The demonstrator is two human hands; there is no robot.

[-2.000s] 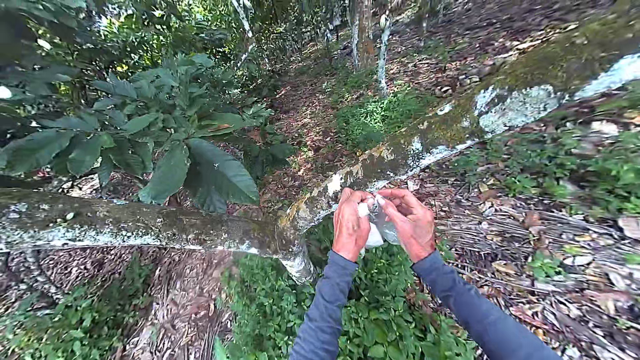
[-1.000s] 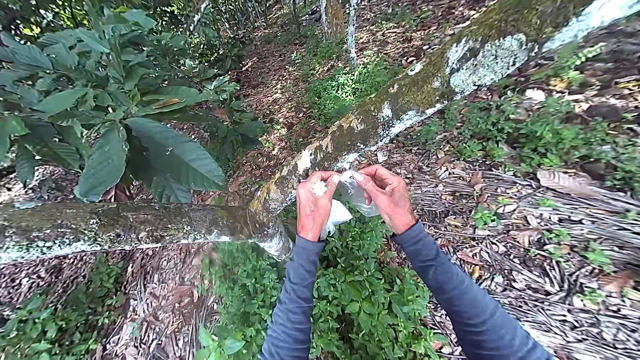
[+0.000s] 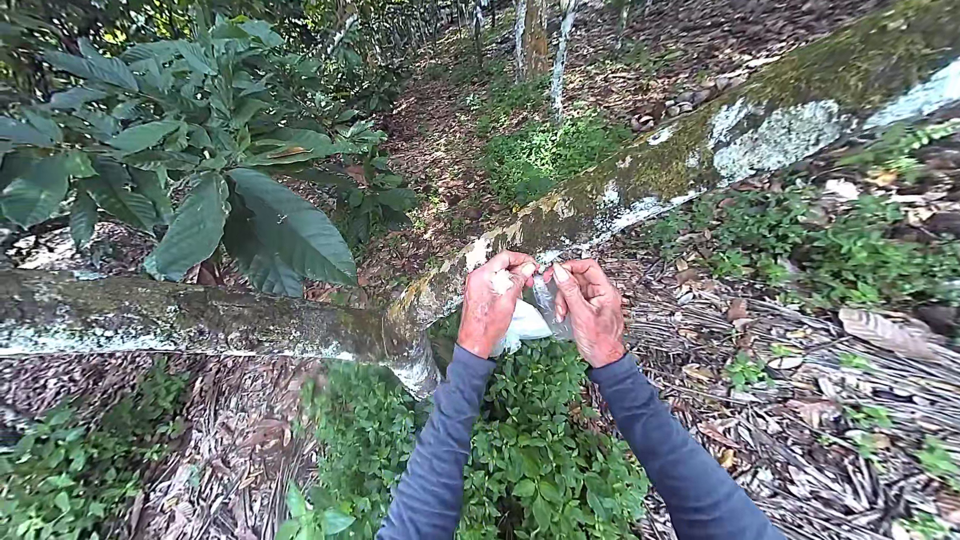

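My left hand (image 3: 491,300) and my right hand (image 3: 591,309) meet at the fingertips in front of a mossy tree trunk. Between them is a clear plastic bag (image 3: 551,304), its top pinched by the fingers of both hands. White material (image 3: 527,322) hangs below and between the hands; whether it lies inside the bag I cannot tell. A small whitish piece (image 3: 501,281) shows against the left hand near the thumb.
A leaning trunk (image 3: 660,169) with moss and pale patches runs to the upper right and forks near a level limb (image 3: 187,315) on the left. Broad leaves (image 3: 285,217) hang above that limb. Green undergrowth (image 3: 547,450) and dry fronds (image 3: 750,375) cover the ground.
My hands stay together at the plastic bag, and the fingertips have come closer together than one second ago. The view has shifted somewhat.
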